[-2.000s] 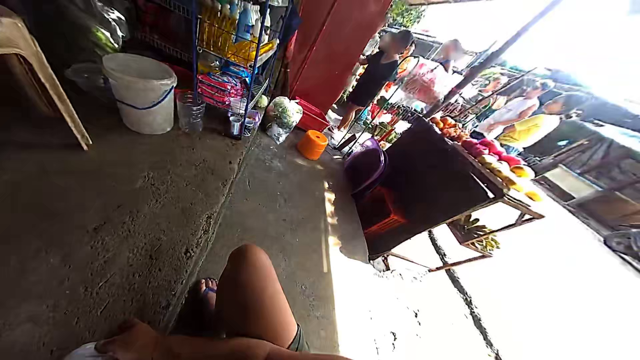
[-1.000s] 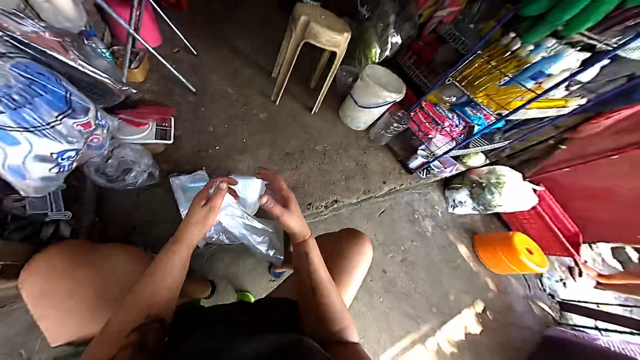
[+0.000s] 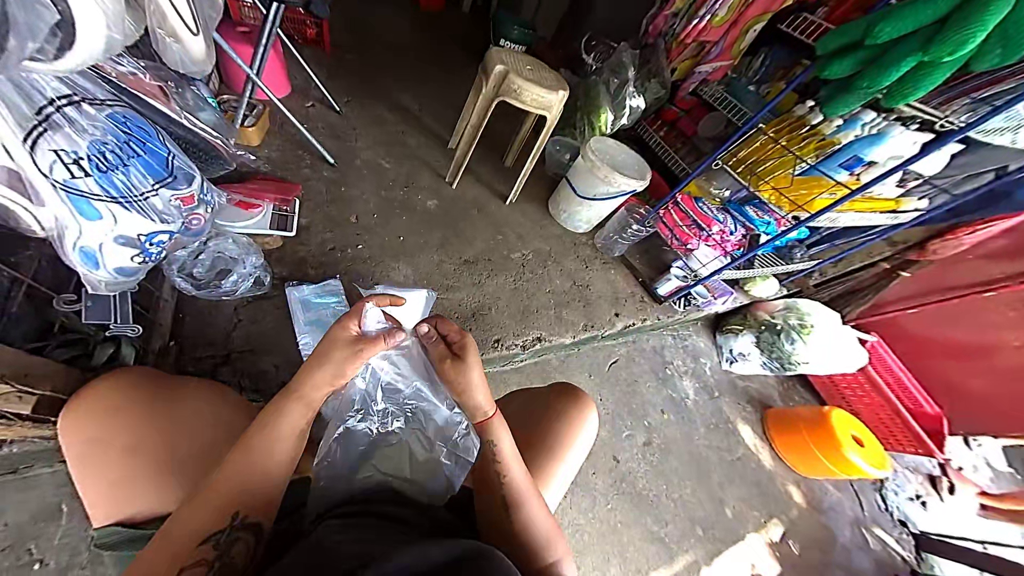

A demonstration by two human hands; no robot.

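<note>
A clear plastic bag [image 3: 396, 424] hangs down over my lap, its upper edge pinched between both hands. My left hand [image 3: 356, 340] grips the gathered plastic with thumb and fingers. Close beside it, my right hand [image 3: 452, 352], with a thin red band at the wrist, holds the same edge. A white, folded piece of plastic [image 3: 408, 302] sticks up behind the fingers; whether it is part of the bag I cannot tell. Left of my left hand lies a flat pack of clear plastic [image 3: 316, 312].
A plastic stool [image 3: 524, 80] and white bucket [image 3: 600, 184] stand ahead. A scale [image 3: 260, 214] and wrapped goods [image 3: 112, 168] are left. Right are a blue wire rack [image 3: 768, 248], filled bag [image 3: 780, 340], red crate [image 3: 880, 392] and orange stool [image 3: 828, 442].
The view has swung strongly left from two seconds ago. Since one second ago, my hands have come closer together and the clear bag now hangs spread below them.
</note>
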